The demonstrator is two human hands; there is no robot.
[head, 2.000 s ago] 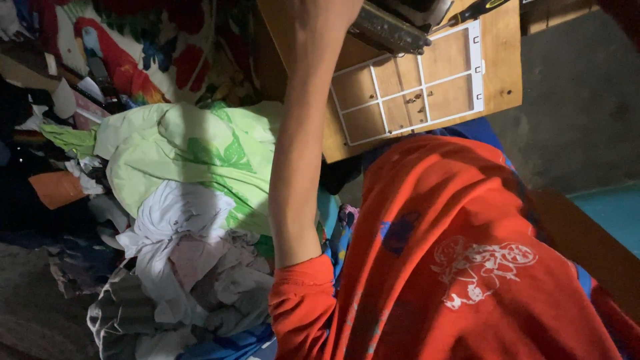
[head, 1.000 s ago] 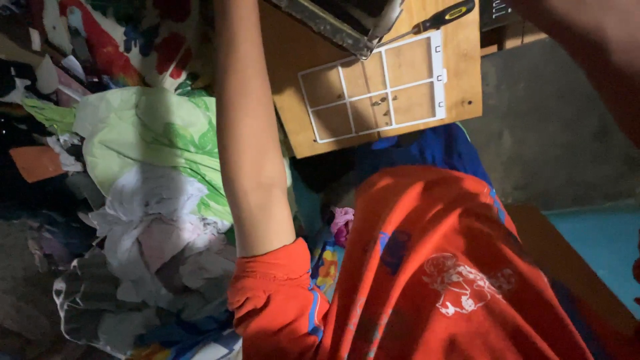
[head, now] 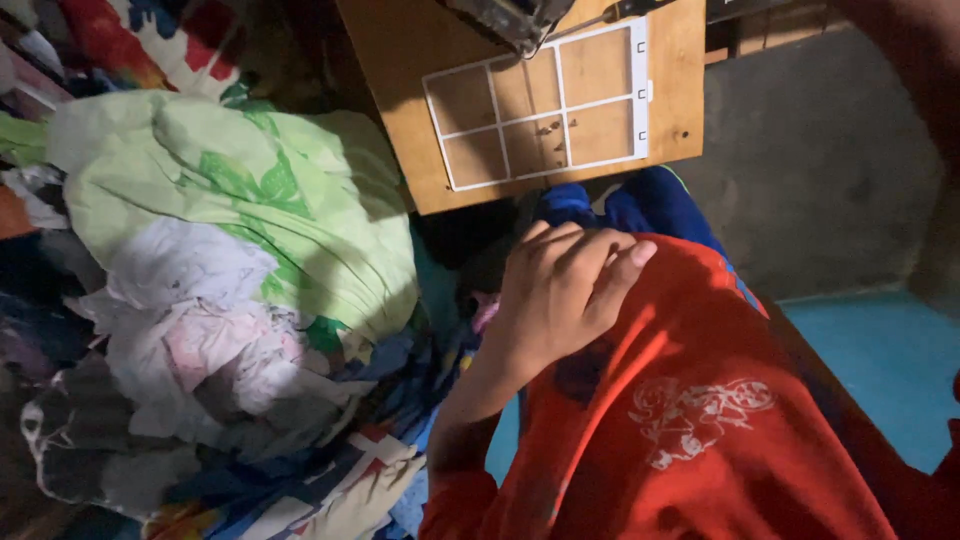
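Observation:
My left hand rests against the front of my red shirt, its fingers bent and nothing seen in it. Above it, a wooden board carries a white plastic grid frame with six openings. Several small dark screws lie inside the grid. A dark, box-like device stands over the board at the top edge, and beside it the dark handle of a screwdriver is partly visible. Of my right arm only a blurred part shows at the top right; the right hand is out of view.
To the left lies a heap of cloth: a light green sheet with leaf prints, crumpled white cloth and darker garments. A grey wall or floor surface and a turquoise surface are at the right.
My left hand has come down from the top edge, by the dark device, to the front of my shirt. The view has shifted somewhat.

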